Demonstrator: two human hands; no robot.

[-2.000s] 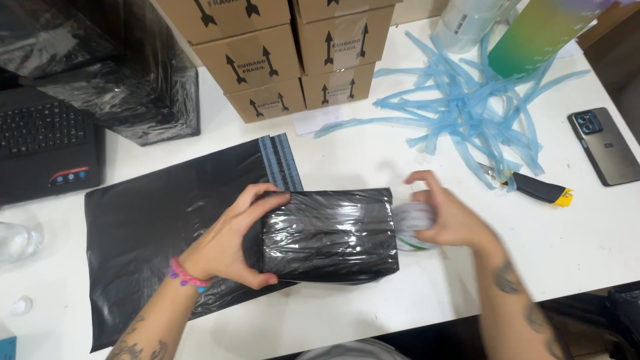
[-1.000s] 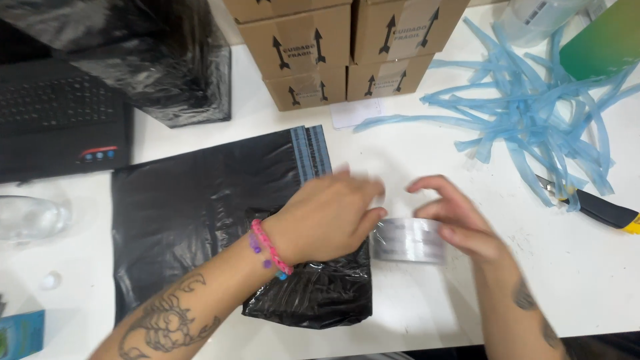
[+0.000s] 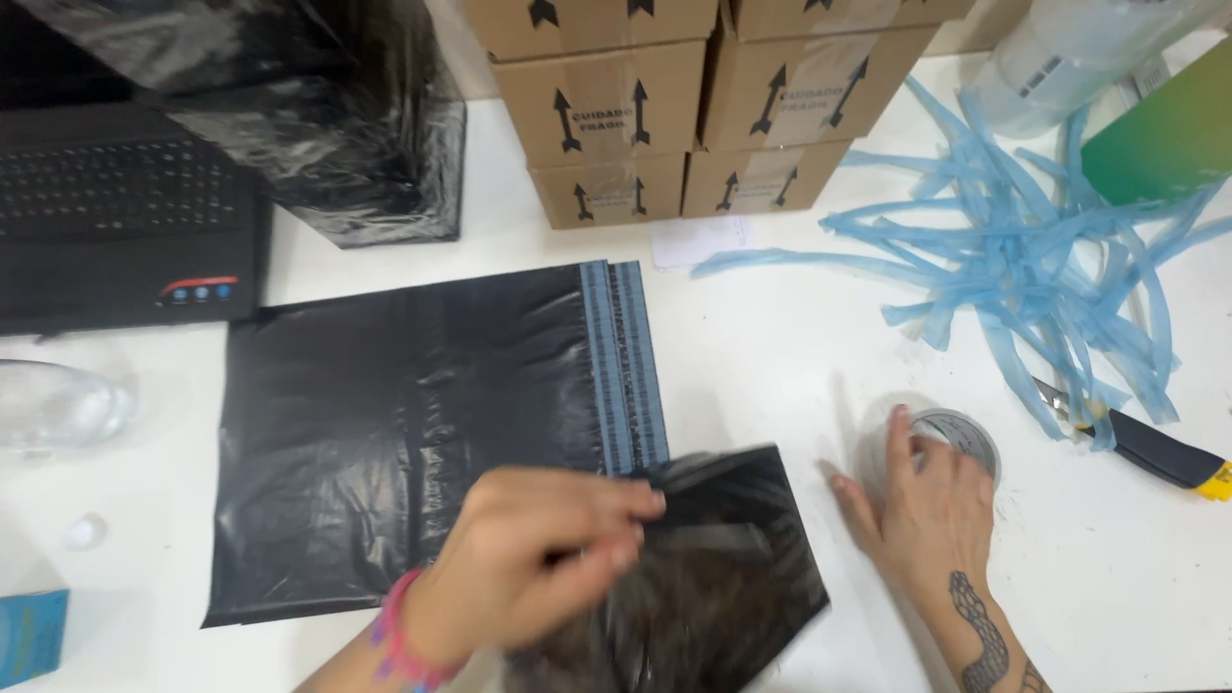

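Low in the middle lies a package wrapped in black plastic (image 3: 712,587). My left hand (image 3: 539,558) is over its left part, blurred, with thumb and fingers drawn together; whether it pinches the plastic or a piece of tape cannot be told. To the right, my right hand (image 3: 929,491) rests with its fingers on a roll of clear tape (image 3: 967,438), which lies flat on the white table. Behind my left hand, black plastic mailer bags (image 3: 404,423) lie stacked, their blue-grey adhesive strips at the right edge.
Cardboard boxes (image 3: 616,106) stand stacked at the back. Blue plastic strips (image 3: 1011,231) lie tangled at the right, beside a yellow-and-black utility knife (image 3: 1155,448) and a green bottle (image 3: 1169,135). At the left are a laptop (image 3: 115,212), a black-wrapped stack (image 3: 385,144) and a clear glass (image 3: 58,409).
My right hand has moved the tape roll away from the package to the right; the roll now lies flat. My left hand has shifted across the package, which is turned at an angle. The view has moved.
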